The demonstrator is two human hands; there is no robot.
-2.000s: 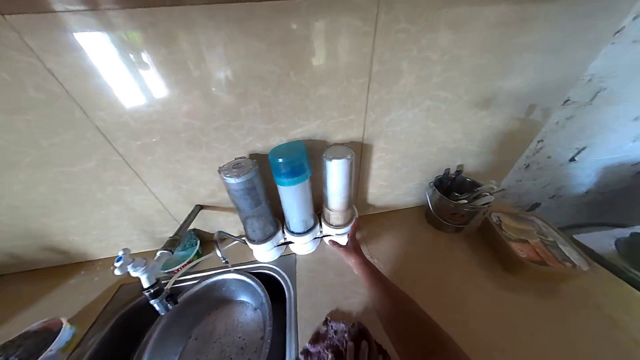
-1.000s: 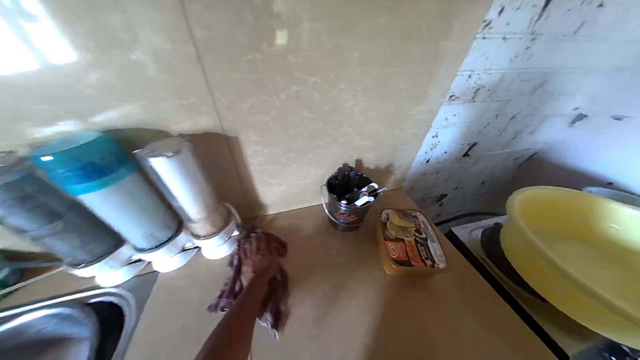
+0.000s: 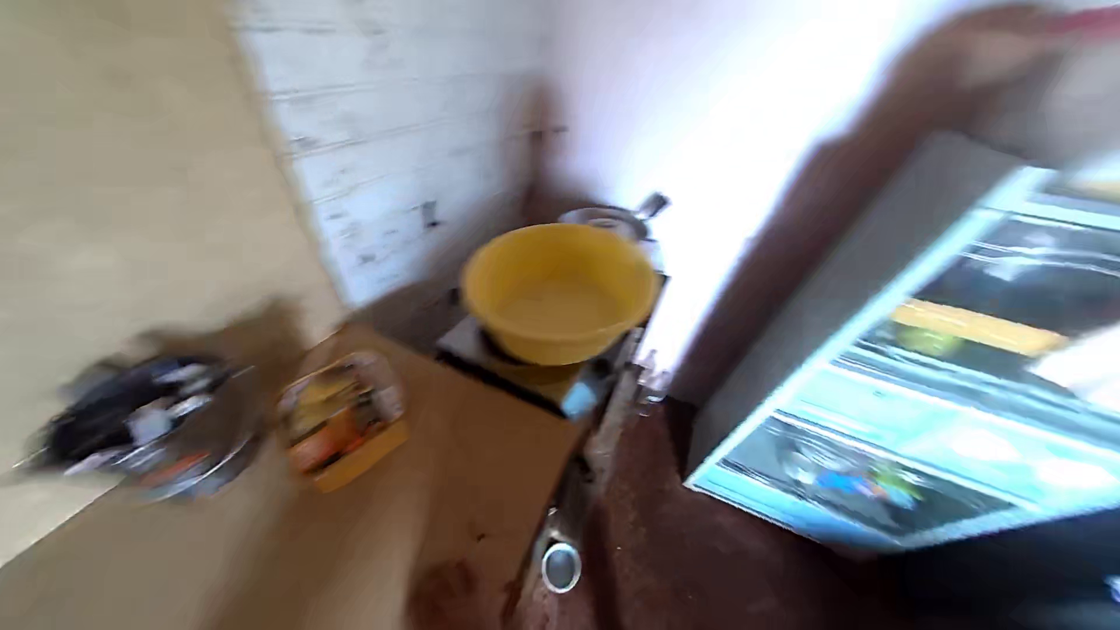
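Observation:
Neither my left hand nor my right hand can be made out; a faint dark reddish blur lies on the counter at the bottom edge, too smeared to identify. On the tan counter [image 3: 490,437], a metal pail [image 3: 219,455] holding cutlery stands at the left, strongly blurred. Just right of it is an orange plastic tub [image 3: 359,459] with a printed lid. Beyond the counter's far end, a yellow plastic basin [image 3: 560,297] rests on what looks like a stove [image 3: 464,350]. The patterned cloth is out of view.
A light-blue-framed cabinet [image 3: 840,359] with dishes on its shelves stands at the right. Behind the basin is a pan or lid [image 3: 604,219]. A round metal-rimmed object [image 3: 561,567] appears beside the counter's edge, above the dark red floor [image 3: 647,525]. A white brick wall [image 3: 394,140] rises behind.
The view has swung far to the right. The water filters, sink, and the hand pressing a cloth on the counter have left the view; the cabinet and floor have come in.

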